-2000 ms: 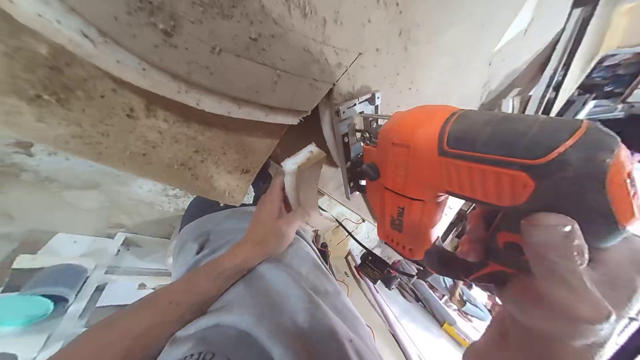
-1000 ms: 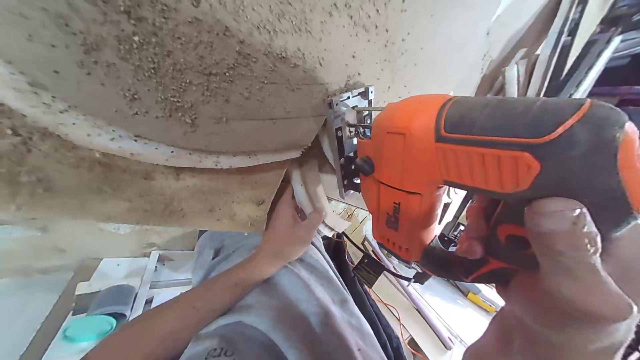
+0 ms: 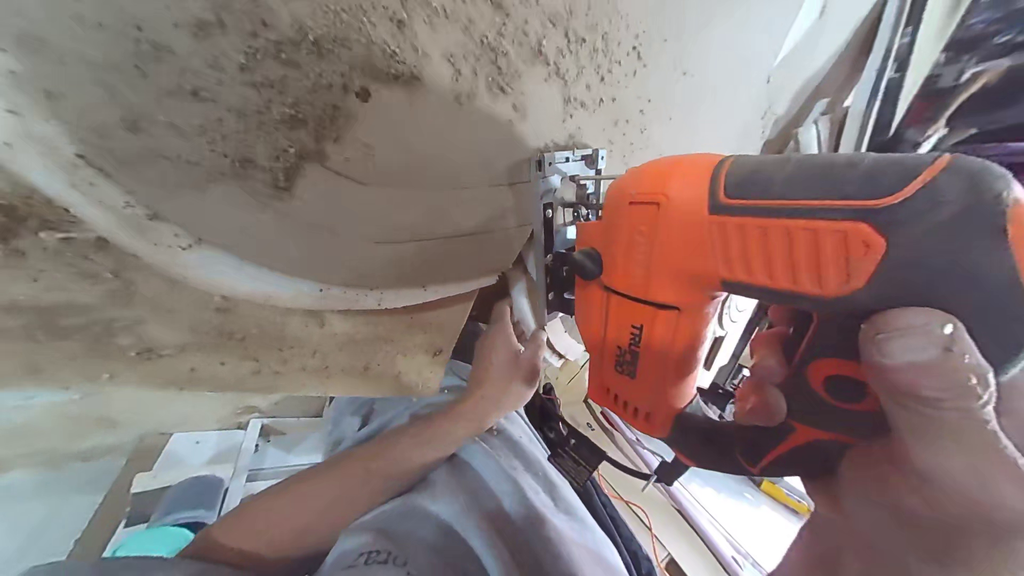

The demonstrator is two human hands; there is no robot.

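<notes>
An orange and black Truper jigsaw (image 3: 768,232) fills the right side, its metal base plate (image 3: 572,232) against the edge of a dusty board (image 3: 416,160). My right hand (image 3: 904,416) is wrapped around its handle, thumb on top and fingers near the trigger. A pale curved strip (image 3: 524,300) of the board hangs at the cut edge, beside the base plate. My left hand (image 3: 504,360) pinches this strip from below. The blade is hidden behind the base plate. Sawdust and a curved pale band cover the board's left part.
Below the jigsaw hangs its black cord (image 3: 616,464), near an orange cable (image 3: 640,512). A turquoise lid (image 3: 152,542) and a grey container (image 3: 190,500) stand at the lower left. Long pieces of material lean at the upper right. A yellow tool (image 3: 784,496) lies at the lower right.
The jigsaw has moved along the board's edge, and more sawdust shows on the board. The thick block-like piece end in my left hand now shows as a narrow strip. The view has shifted.
</notes>
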